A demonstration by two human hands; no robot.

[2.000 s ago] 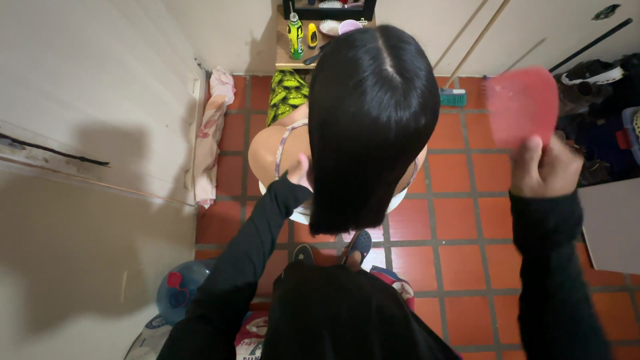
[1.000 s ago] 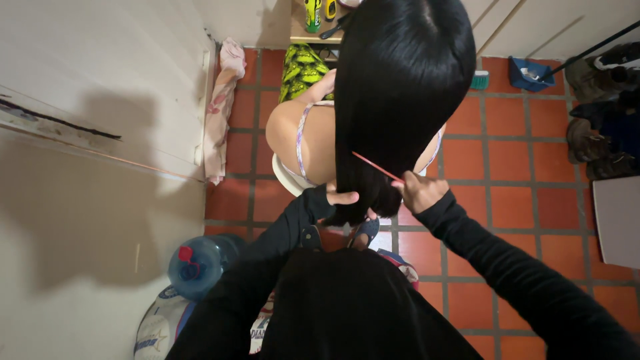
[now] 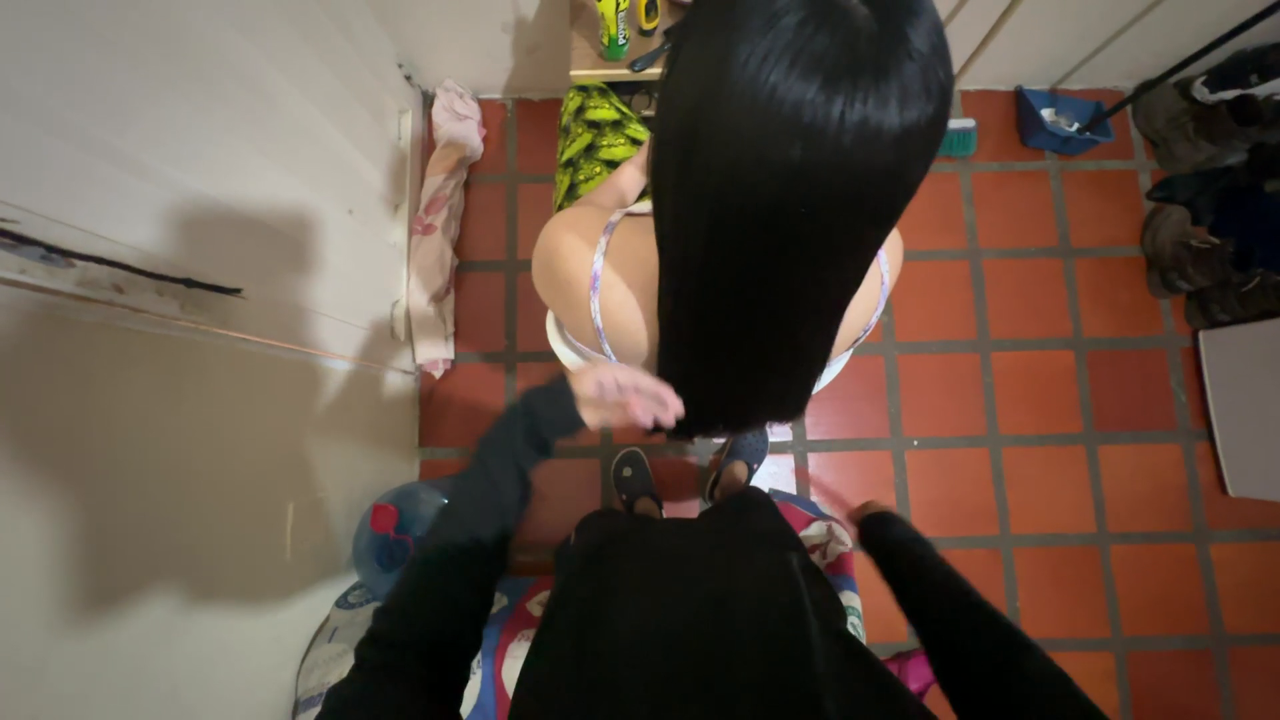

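Long straight black hair hangs down the back of a seated person, its blunt ends just above the person's seat level in view. My left hand is at the lower left edge of the hair, fingers extended and slightly blurred, holding nothing visible. My right hand is low at the right, below the hair and apart from it, mostly hidden by its dark sleeve. A faint blurred reddish shape lies beside it; whether the hand holds the comb cannot be told.
A wooden table at the top bears a green bottle. A blue water jug stands low left. A rolled cloth lies along the wall. A blue dustpan, shoes and a green broom head are at the right.
My right hand held up a pink comb at the right, then drew it at the hair's lower part; now that hand is lower, away from the hair. My left hand has come off the hair ends.
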